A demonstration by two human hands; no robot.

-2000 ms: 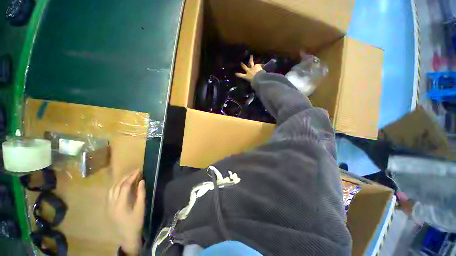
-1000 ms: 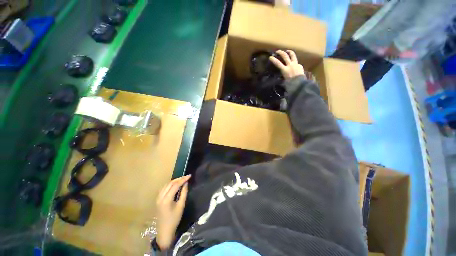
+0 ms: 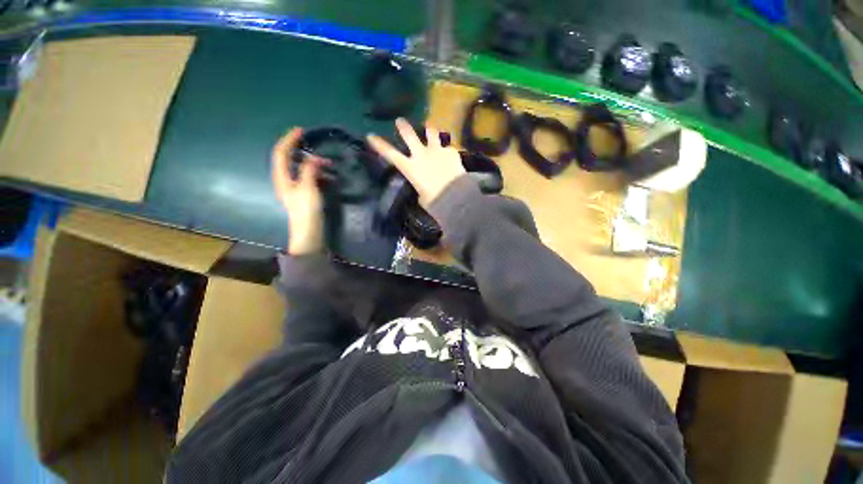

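Note:
My left hand (image 3: 301, 194) is at the left end of a dark ring housing (image 3: 336, 151), with thumb and fingers at its rim. My right hand (image 3: 426, 165) is palm down with fingers spread over several black parts (image 3: 421, 227) at the cardboard mat's left edge; blur and the hand hide whether it grips one. Three ring housings (image 3: 544, 144) lie in a row along the back of the cardboard mat (image 3: 558, 222). Another dark part (image 3: 390, 87) lies on the green bench behind my hands.
A white roll (image 3: 683, 161) and a pale patch (image 3: 631, 222) are at the mat's right. Round black units (image 3: 626, 64) stand beyond the green strip (image 3: 530, 77). A cardboard sheet (image 3: 90, 113) lies far left. Open cartons stand near left (image 3: 232, 350), holding black parts, and near right (image 3: 738, 406).
The view has turned. My right hand has left the carton and is over black parts now on the bench and mat. My left hand has come up to a ring housing.

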